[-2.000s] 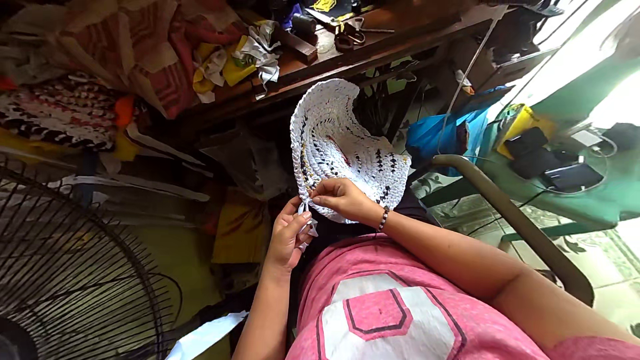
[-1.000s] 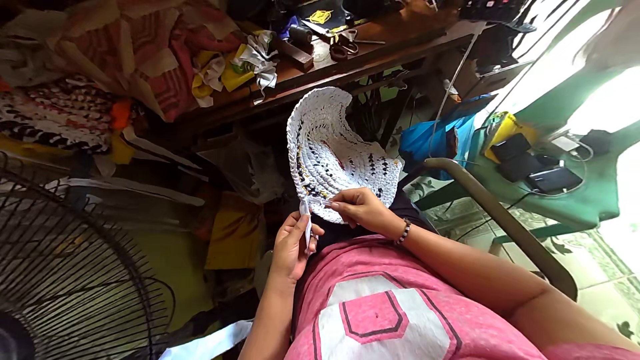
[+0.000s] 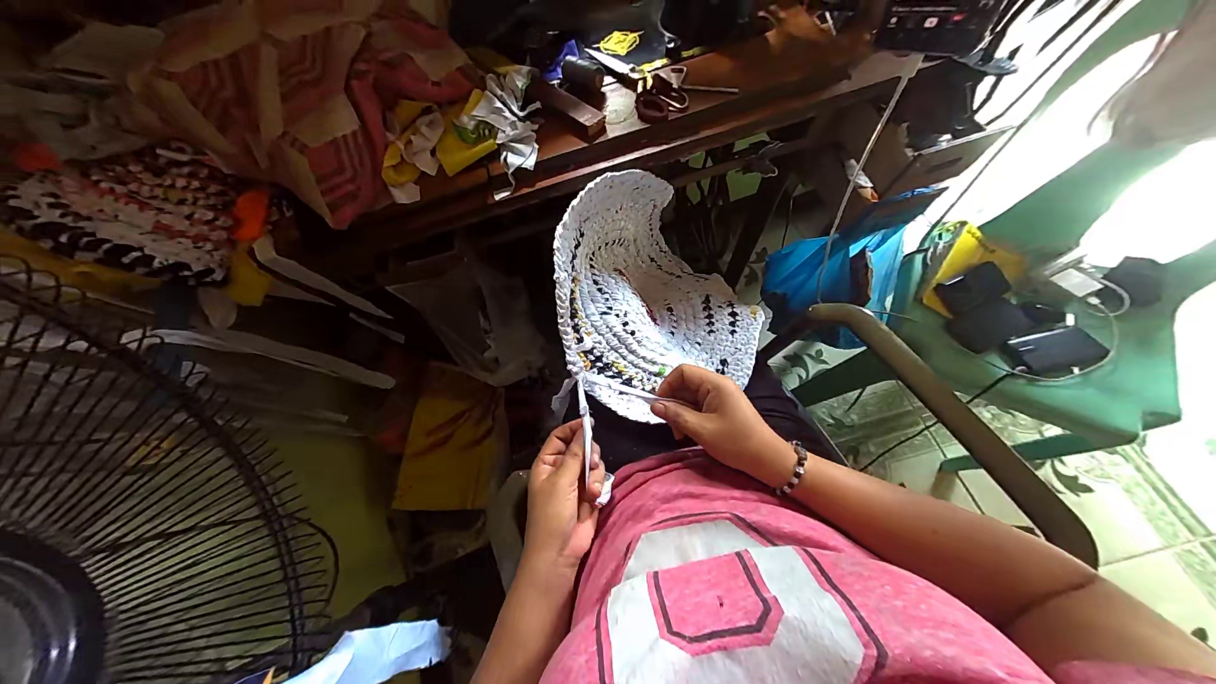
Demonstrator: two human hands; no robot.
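Note:
A curved white crocheted piece (image 3: 627, 294) with dark and yellow flecks lies over my lap, its upper part curling up. My left hand (image 3: 565, 489) grips a white strip (image 3: 585, 427) that runs up to the piece's lower left edge. Just right of it, my right hand (image 3: 708, 413) pinches a thin light length between thumb and fingers, drawn out from the same corner across the piece. Whether that length is the strip or a hook cannot be told. A beaded bracelet is on my right wrist.
A wooden table (image 3: 456, 185) holds scissors (image 3: 662, 90) and scraps. A black fan (image 3: 171, 475) stands at the left, a multicoloured crocheted piece (image 3: 123, 214) behind it. At right are a chair's armrest (image 3: 950, 427), a blue bag (image 3: 826, 280) and a green chair (image 3: 1121, 399) bearing dark devices.
My right hand has moved right, away from the piece's lower left corner, and a taut light length now shows between them. My left hand has moved down from that corner.

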